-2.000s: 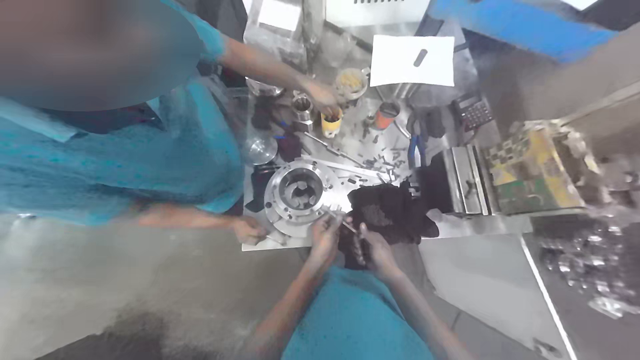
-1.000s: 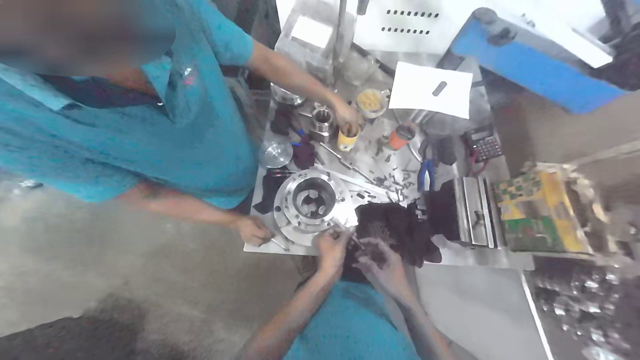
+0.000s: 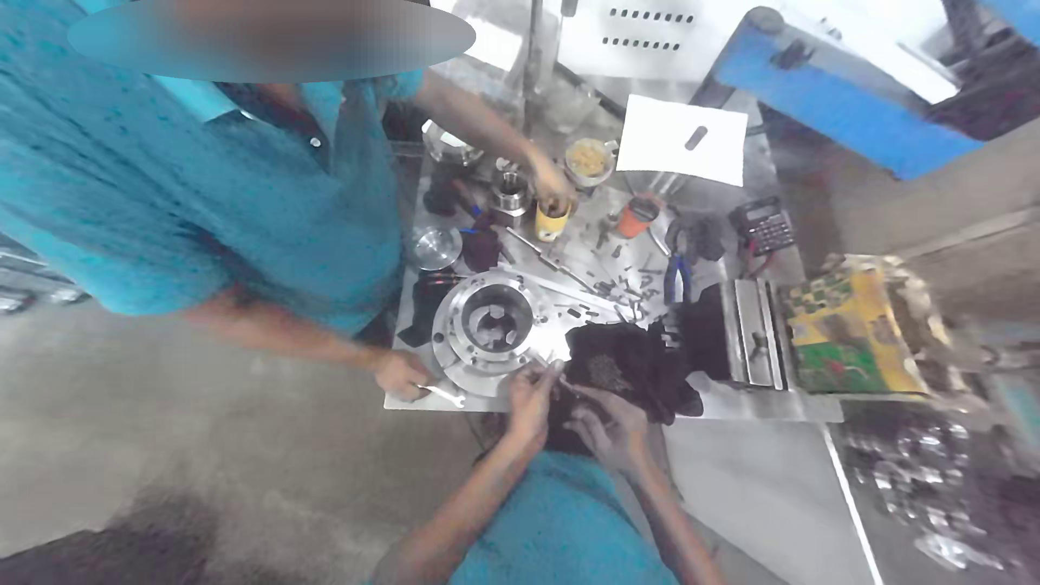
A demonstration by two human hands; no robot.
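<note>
My left hand (image 3: pixel 532 400) is at the front edge of the metal table, its fingers pinched on a small metal piece too blurred to name. My right hand (image 3: pixel 609 422) is just to its right, fingers curled near the same piece; whether it also grips something cannot be told. Beside my left hand lies a round, flanged metal part (image 3: pixel 449 351) with bolt holes and an open centre with lobed pieces inside. A black cloth (image 3: pixel 626 366) lies behind my right hand. Small loose screws or pins (image 3: pixel 630 292) are scattered behind it.
On the left a co-worker's hand holds a wrench (image 3: pixel 445 396); the other reaches into a yellow cup (image 3: pixel 551 223). Behind are a bowl (image 3: pixel 589 161), an orange cup (image 3: pixel 636 218), white paper (image 3: pixel 682 140), blue-handled pliers (image 3: pixel 677 279) and a calculator (image 3: pixel 765 226). A worn box (image 3: pixel 853 333) stands right.
The co-worker leans further over the table, one hand still at the yellow cup. My hands stay together at the table's front edge. The view has shifted.
</note>
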